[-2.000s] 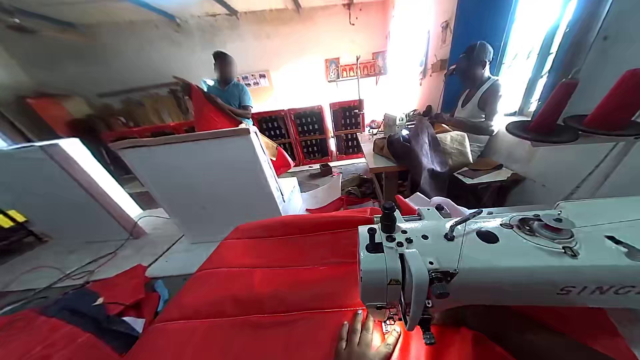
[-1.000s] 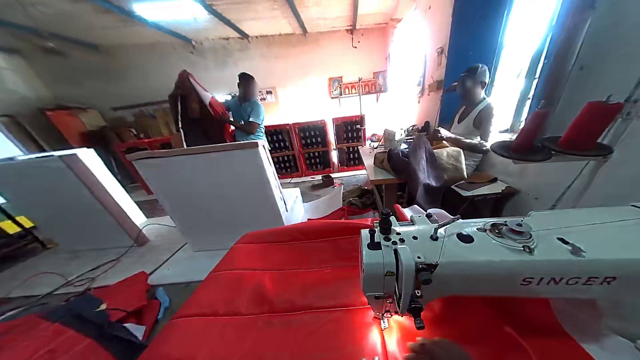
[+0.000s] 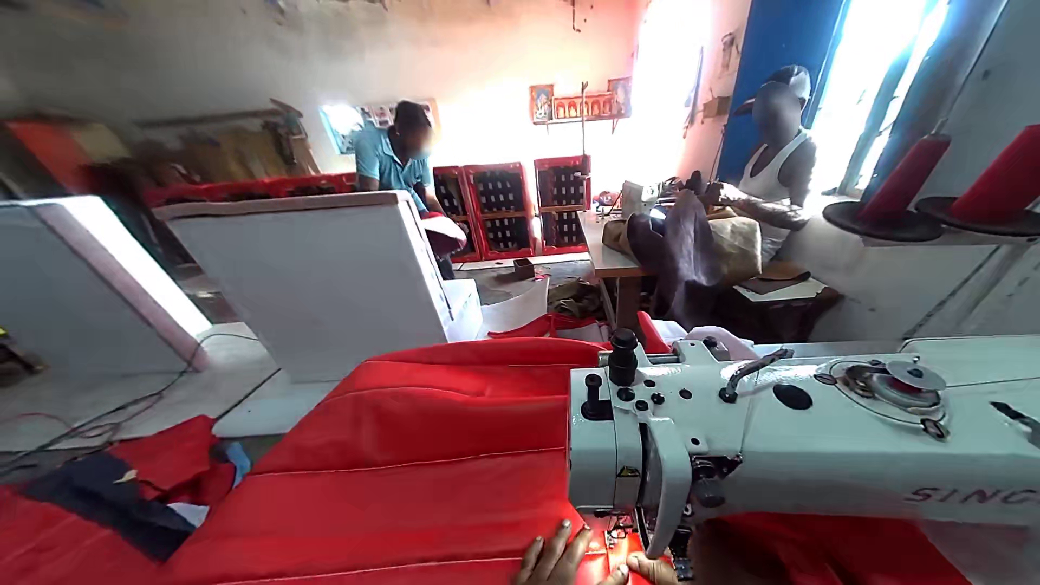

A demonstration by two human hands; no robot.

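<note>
A sheet of red upholstery material with stitched seams (image 3: 406,496) lies across the work surface and under the head of a white Singer sewing machine (image 3: 812,455). At the bottom edge, my left hand (image 3: 556,556) rests palm down on the red material, left of the lit presser foot (image 3: 619,532), its fingers slightly apart. Only a small part of my right hand (image 3: 652,570) shows, touching the material just below and right of the foot; the rest is hidden by the frame edge and machine. Two red thread cones (image 3: 902,179) stand at the right.
Red and dark fabric pieces (image 3: 175,463) lie at lower left, near cables (image 3: 122,414). White upholstered seat forms (image 3: 309,284) stand behind. One person (image 3: 398,162) bends beside them; another (image 3: 772,175) sits at a second sewing table (image 3: 605,252). Red frames with webbing (image 3: 500,207) lean at the wall.
Both my hands now show by the presser foot; a second ago only a blurred hand was seen there. The far standing person has lowered the red and dark material and bent down.
</note>
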